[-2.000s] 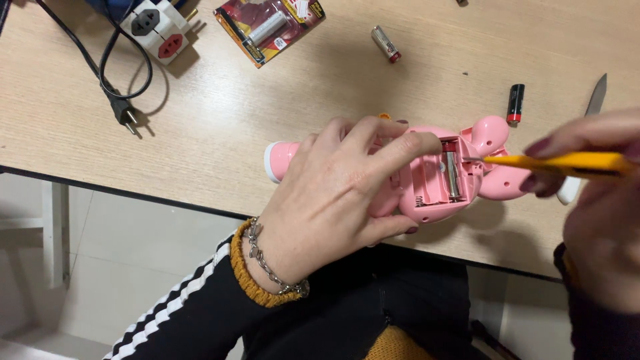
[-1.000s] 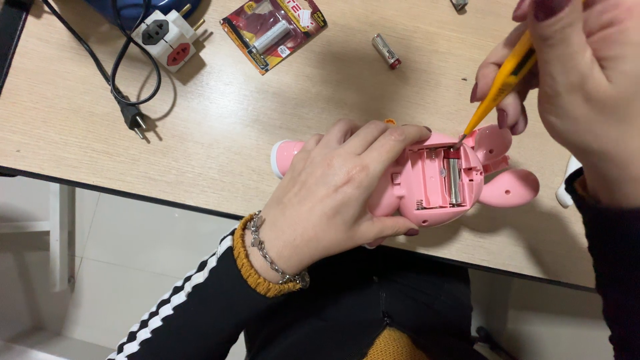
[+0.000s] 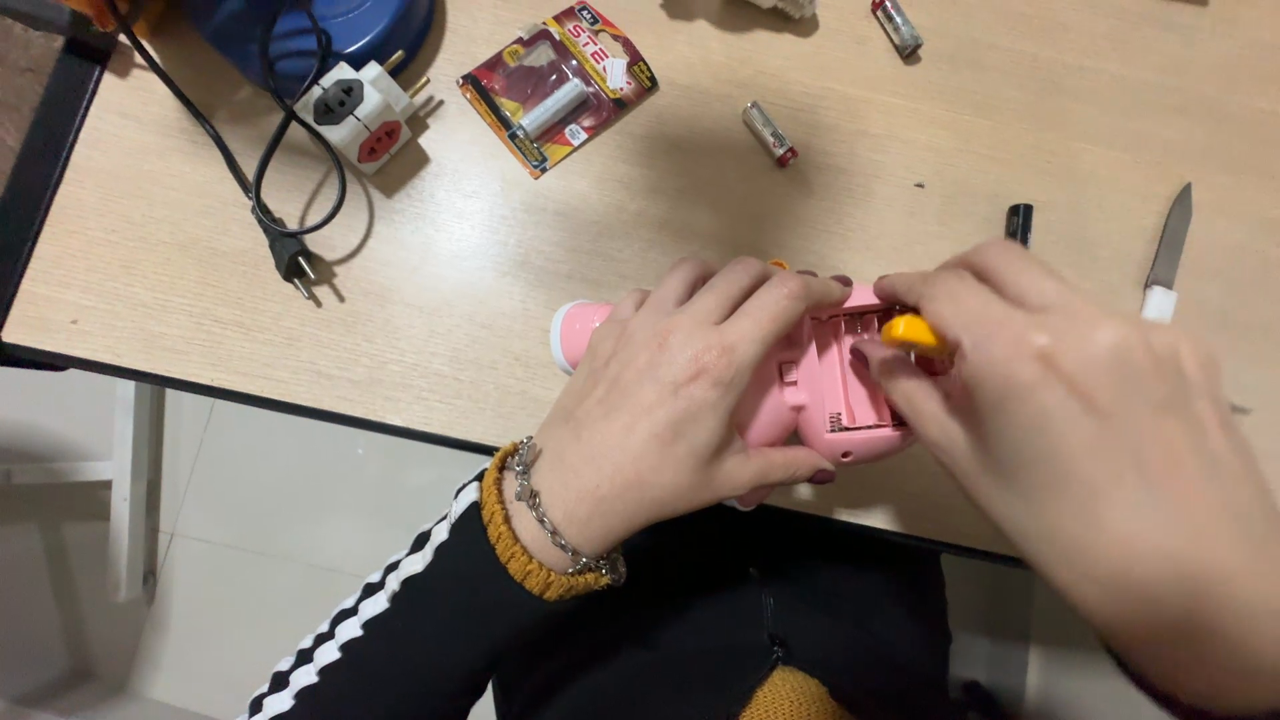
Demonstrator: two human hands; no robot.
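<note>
A pink plastic toy [image 3: 850, 445] lies across the table near its front edge, its battery compartment [image 3: 850, 385] uncovered and facing up. My left hand [image 3: 690, 390] is wrapped over the toy's body, fingertips at the far side and thumb at the near side. At the compartment's right part is my right hand [image 3: 1050, 430], holding a yellow-handled tool [image 3: 912, 333] whose handle end points up toward the camera; its tip is hidden. The right hand covers that side of the compartment, so whether a battery lies there cannot be seen. A metal spring shows at the compartment's lower left corner.
Beyond the toy lie a loose battery [image 3: 769, 133], another battery [image 3: 896, 28] and a battery blister pack [image 3: 558, 92]. A black battery [image 3: 1018, 224] is partly behind my right hand. A knife [image 3: 1171, 245] lies at right. A plug adapter [image 3: 360, 115] and black cord [image 3: 225, 160] are at left.
My right hand has come down over the right part of the compartment, and the yellow tool now stands steeply there instead of slanting in from above. My left hand keeps its hold on the toy.
</note>
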